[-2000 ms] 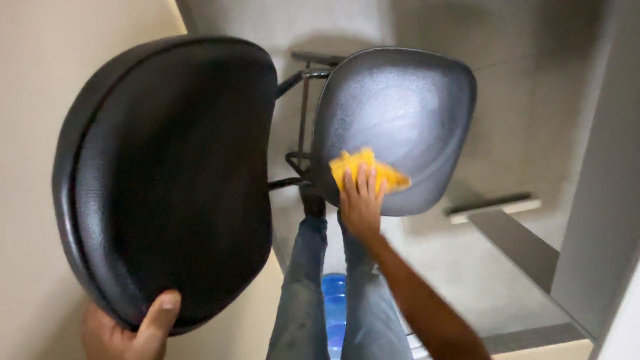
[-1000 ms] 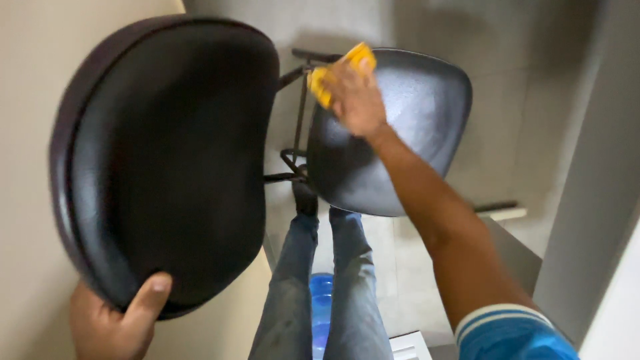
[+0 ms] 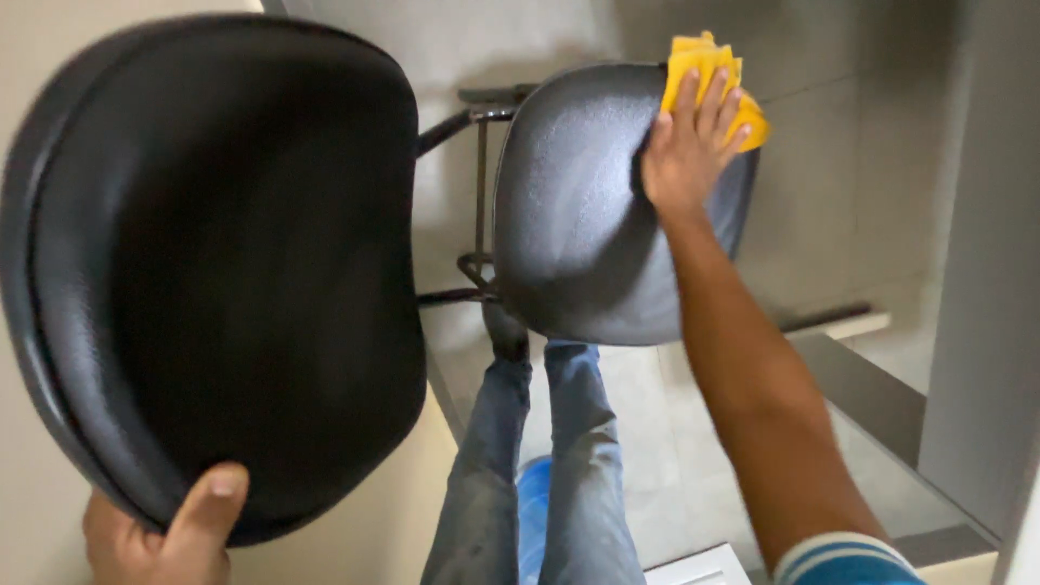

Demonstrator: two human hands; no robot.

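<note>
A chair with a black padded backrest [image 3: 260, 268] fills the left of the head view. My left hand [image 3: 171, 528] grips the backrest's lower edge, thumb on the front face, the other fingers partly hidden behind it. Black metal tubes join the backrest to the black seat [image 3: 569, 203] at the centre. My right hand [image 3: 691, 146] presses a folded yellow cloth [image 3: 707, 81] at the seat's upper right edge, fingers spread over the cloth. Part of the seat's right side is hidden under my right hand and forearm.
My legs in jeans stand below the seat, with a blue plastic object [image 3: 534, 512] between them. A cream wall [image 3: 357, 512] runs along the left. On the right are a grey panel [image 3: 975, 268] and a low bar [image 3: 845, 323]. A white object [image 3: 703, 569] lies at the bottom.
My right hand with the yellow cloth has moved from the seat's lower left part to its upper left edge, then across to the upper right edge. My left hand stays on the backrest.
</note>
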